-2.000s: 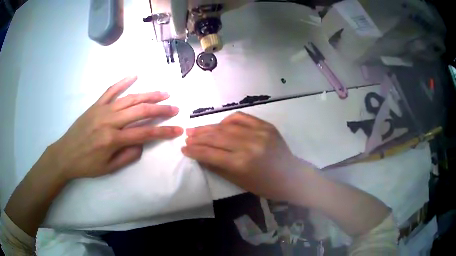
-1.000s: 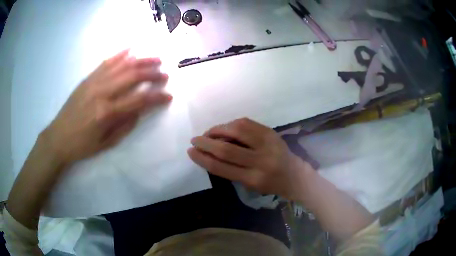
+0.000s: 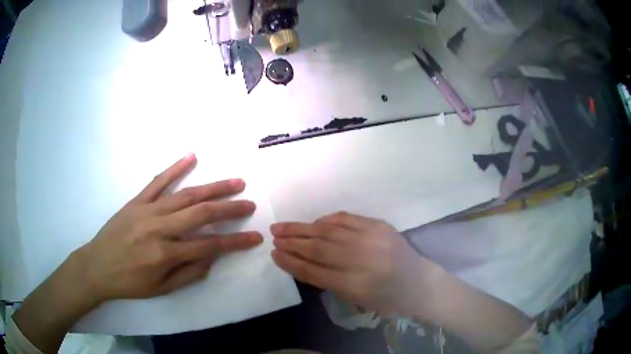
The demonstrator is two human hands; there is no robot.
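A large white fabric panel (image 3: 173, 308) lies flat on the white table, its front edge over the table's near side. My left hand (image 3: 166, 238) lies flat on it, palm down with fingers spread. My right hand (image 3: 346, 252) rests at the panel's right edge, fingers together and pointing left; whether its fingertips pinch the cloth cannot be told. The presser foot and needle (image 3: 227, 59) stand in bright light beyond the hands, beside a half-round metal plate (image 3: 250, 67). No cloth is seen clearly under the foot because of the glare.
Pink-handled thread snips (image 3: 453, 97) lie right of the needle. A grey-blue rounded bar (image 3: 144, 17) is at the upper left. Clear plastic (image 3: 567, 131) and a pink-lilac strip (image 3: 515, 173) are at the right end. White cloth (image 3: 512, 252) hangs at lower right, near a yellow stick (image 3: 553, 193).
The view has tilted back up, showing more of the machine. My left hand has settled flat, nearer the front edge. My right hand has straightened its fingers and moved close to the left fingertips.
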